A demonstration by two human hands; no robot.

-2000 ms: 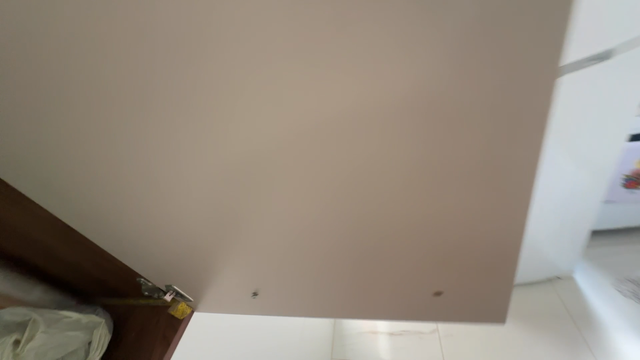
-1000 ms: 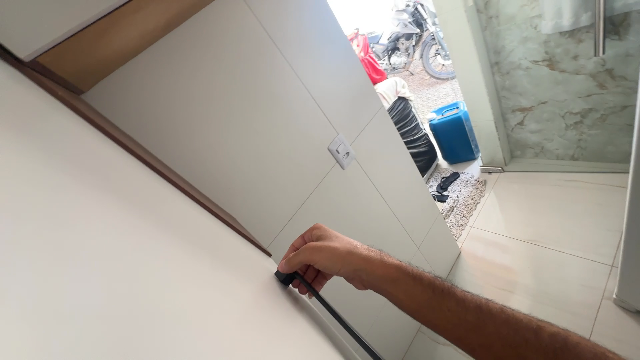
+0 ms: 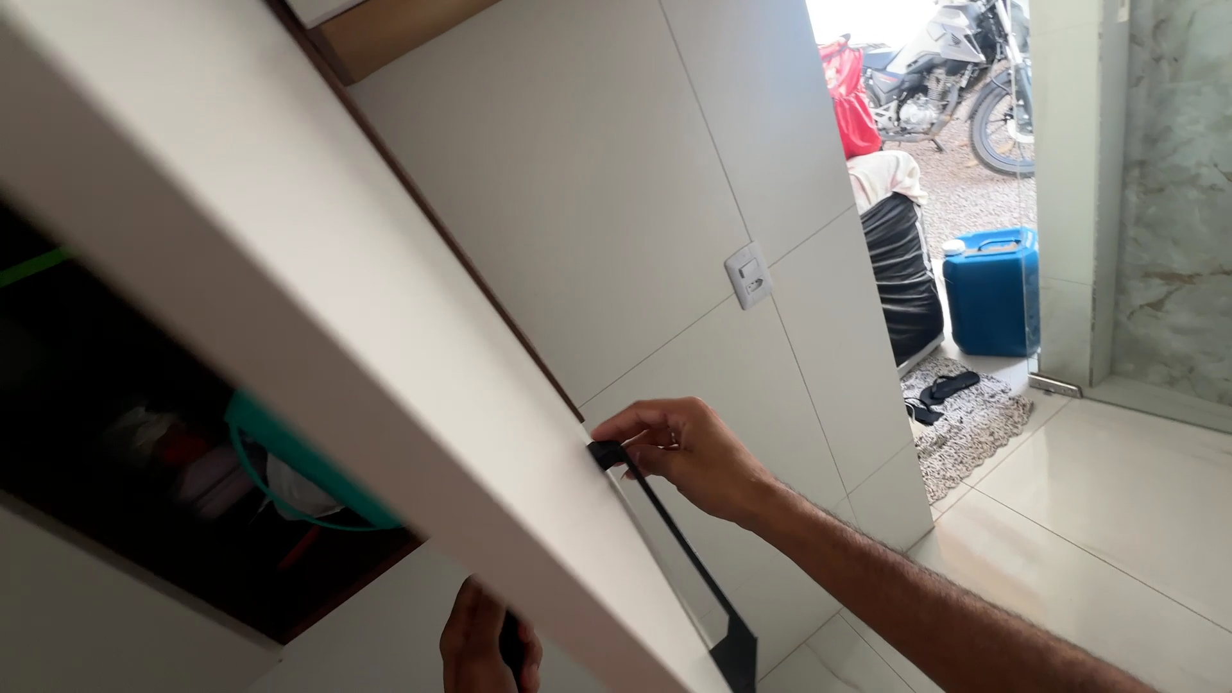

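A white cabinet door (image 3: 404,375) runs diagonally through the view and carries a long black handle (image 3: 685,553) on its outer face. The fingers of my right hand (image 3: 688,457) pinch the upper end of that handle. On the other side of the door's edge, at the bottom, my left hand (image 3: 472,640) is curled around a black object (image 3: 512,650). The door hides part of this hand, and what the object is cannot be told.
Behind the door, a dark compartment holds a teal container (image 3: 289,481) and blurred items. A tiled wall has a socket and switch plate (image 3: 749,275). Beyond the doorway are a blue jerrycan (image 3: 993,294), flip-flops (image 3: 948,387) on a shaggy mat (image 3: 972,443), and a motorcycle (image 3: 948,82).
No hand shows two seconds ago. One second ago my right hand is at the handle's upper end, as now. My left hand and the compartment's inside have since come into view.
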